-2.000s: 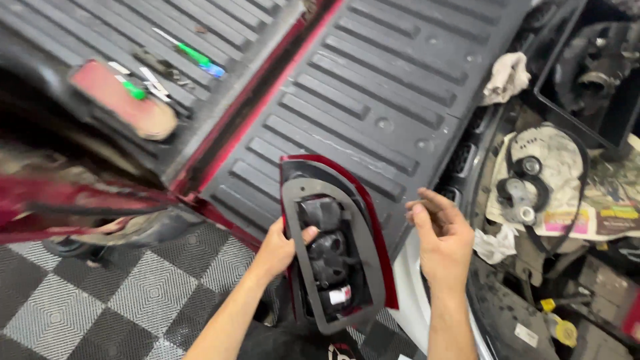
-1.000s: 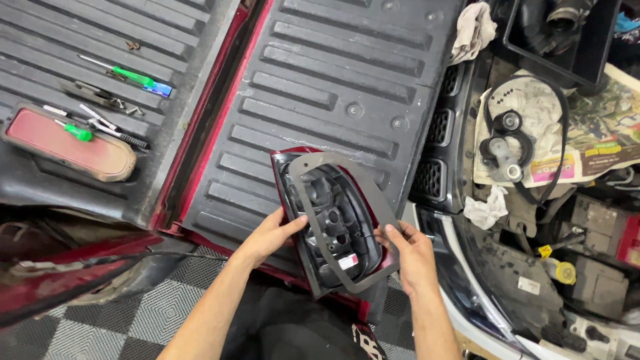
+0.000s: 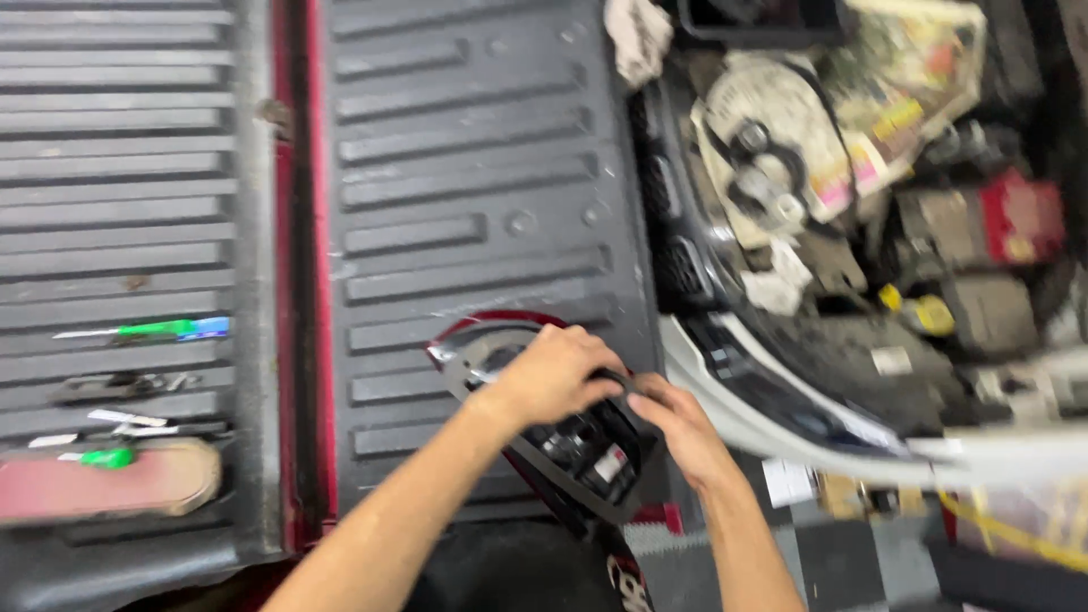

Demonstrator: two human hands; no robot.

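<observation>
A red vehicle tail light housing [image 3: 486, 325] lies at the near edge of the ribbed tailgate liner [image 3: 467, 195], its back side up. A grey foam gasket [image 3: 544, 466] rests around the back of the housing. My left hand [image 3: 561, 374] reaches over the housing and pinches the gasket's upper right part with thumb and fingers. My right hand [image 3: 676, 421] grips the right edge of the gasket beside it, thumb on top. Black bulb sockets and a small white and red label show inside the gasket's opening. The hands cover part of the gasket and housing.
On the bed liner at left lie a green screwdriver [image 3: 161, 329], several small tools and a red-topped block [image 3: 110, 480]. At right is another vehicle's open engine bay with a drive belt [image 3: 837, 127], newspaper [image 3: 901, 110], a white rag [image 3: 778, 276] and a black tray [image 3: 756, 21].
My left hand has moved from the housing's left side over to the gasket's right part. My right hand, free two seconds ago, now holds the gasket edge. The view has shifted.
</observation>
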